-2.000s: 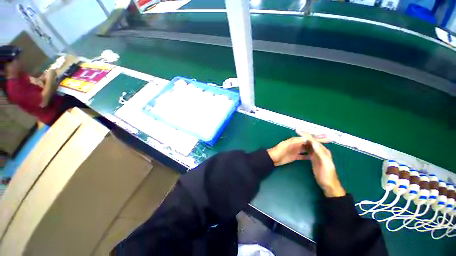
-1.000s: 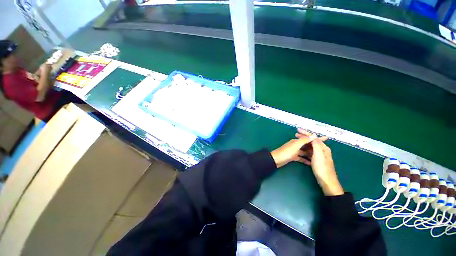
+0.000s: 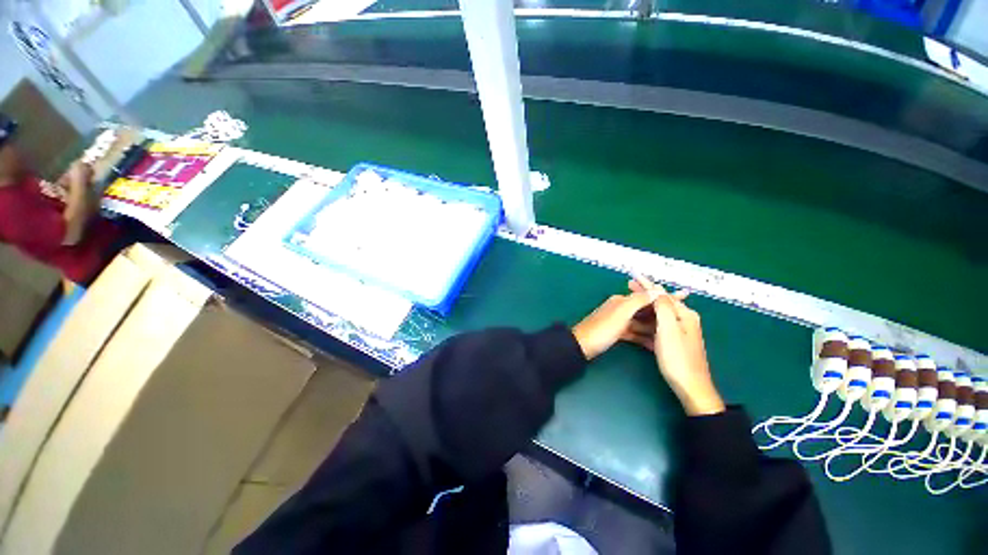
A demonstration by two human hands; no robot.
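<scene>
My left hand [image 3: 615, 325] and my right hand [image 3: 680, 345] meet over the green bench near the pale rail. Their fingertips touch, with a small pale spot between them; fingers hide whatever they hold, so I cannot tell if it is a workpiece. At the right, several corded units [image 3: 880, 379] lie side by side, off-white with blue bands and brown middles, cords looping towards me. A blue tray [image 3: 468, 263] heaped with small white pieces [image 3: 395, 233] sits left of my hands on a white sheet [image 3: 314, 284].
A white post [image 3: 501, 119] rises from the pale rail [image 3: 607, 255] behind the tray. A small white item [image 3: 538, 181] lies on the green belt [image 3: 693, 184] beside it. A large open carton [image 3: 141, 401] stands lower left. A person in red [image 3: 54, 222] sits far left.
The view has shifted slightly. The small white item has passed from the left of the post to its right. My hands stay together, with small changes in finger position.
</scene>
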